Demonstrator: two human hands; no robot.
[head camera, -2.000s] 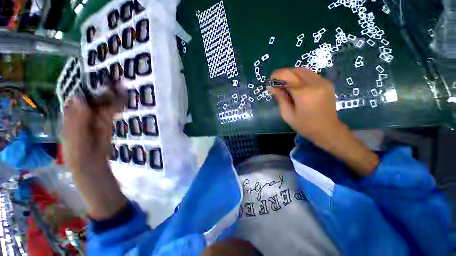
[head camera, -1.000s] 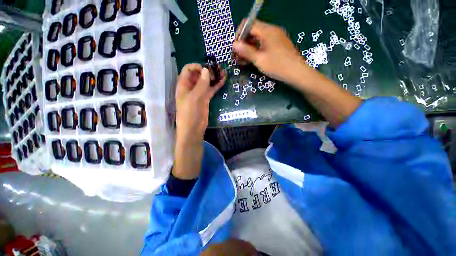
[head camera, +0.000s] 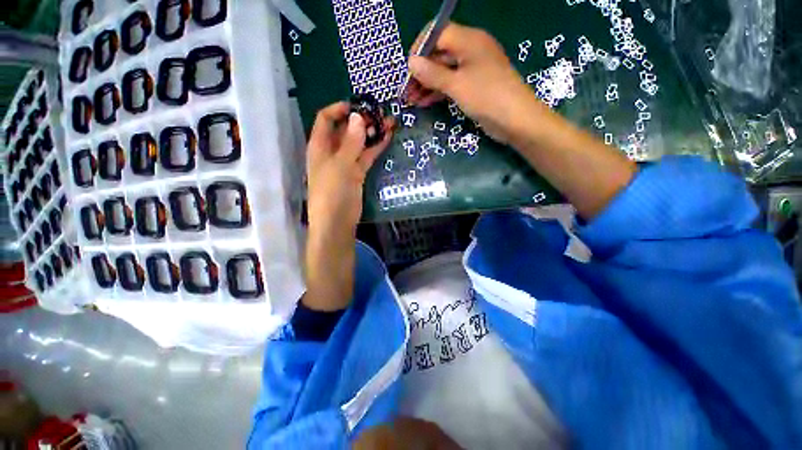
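Observation:
My left hand (head camera: 341, 145) holds a black watch housing (head camera: 373, 121) in its fingertips, just below the lower end of the adhesive sheet (head camera: 371, 48). My right hand (head camera: 466, 77) grips a slim silver tweezers-like tool (head camera: 433, 39), its tip pointing down at the sheet's lower end, close to the housing. The fingers hide part of the housing, and whether the tip carries a piece is too small to tell. Small white rectangular frames (head camera: 462, 139) lie loose below the right hand. A short pad strip (head camera: 413, 192) lies near the mat's front edge.
A white housing tray (head camera: 280, 176) with rows of black housings stands at left, with another tray (head camera: 35, 176) beyond it. A heap of white frames (head camera: 556, 81) lies right on the green mat (head camera: 492, 185). Crumpled clear plastic (head camera: 743, 57) lies far right.
My left hand has come from over the tray to the sheet with a housing in it. My right hand has moved up and left to the sheet with the tool. The view has shifted.

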